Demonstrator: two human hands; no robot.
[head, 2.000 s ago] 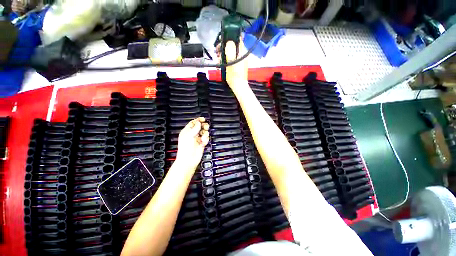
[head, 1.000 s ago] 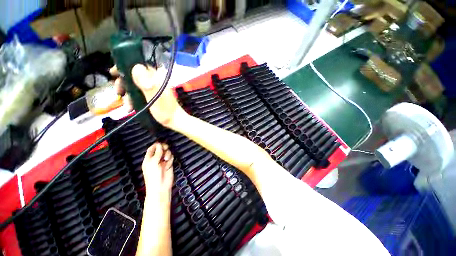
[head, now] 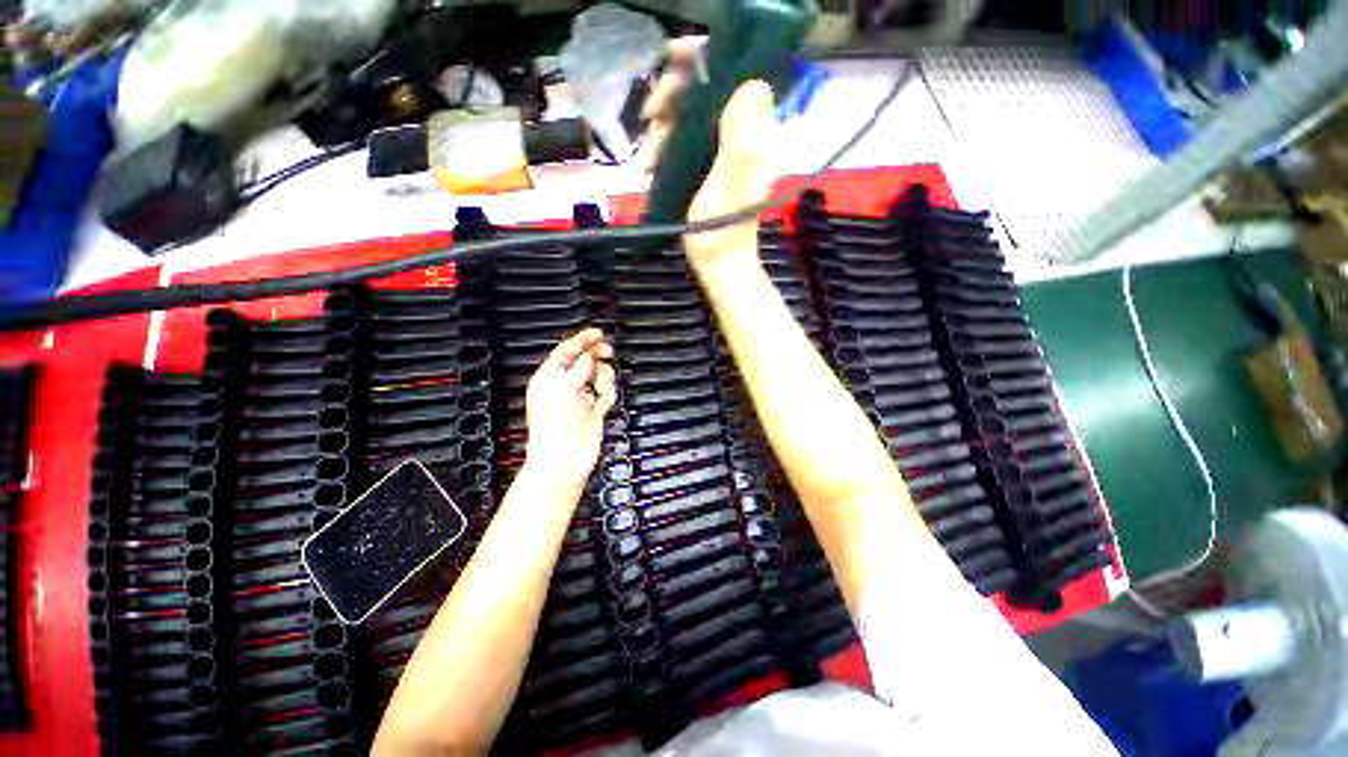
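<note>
Rows of slim black plastic handles (head: pixel 673 444) with ring-like ends lie side by side on a red sheet (head: pixel 59 592). My right hand (head: pixel 724 170) is wrapped around a dark green electric screwdriver (head: pixel 695 141), held tilted over the back edge of the rows, its nose pointing down. My left hand (head: pixel 572 392) is above the middle rows with its fingertips pinched together; whether a screw is between them is too small to tell. A screw tray (head: pixel 385 541) with a bright rim and dark contents sits on the rows at the left.
The black screwdriver cord (head: pixel 355 271) crosses the back rows. Behind are a black box (head: pixel 167 185), a yellow-orange item (head: pixel 478 151) and plastic bags (head: pixel 614 59). A white fan (head: pixel 1279 629) stands at the right edge, near the green surface (head: pixel 1101 399).
The view swung right and has returned left. The screwdriver, upright two seconds ago, is now tilted. The cord now runs lower across the back rows. My left hand remains over the rows, fingertips together.
</note>
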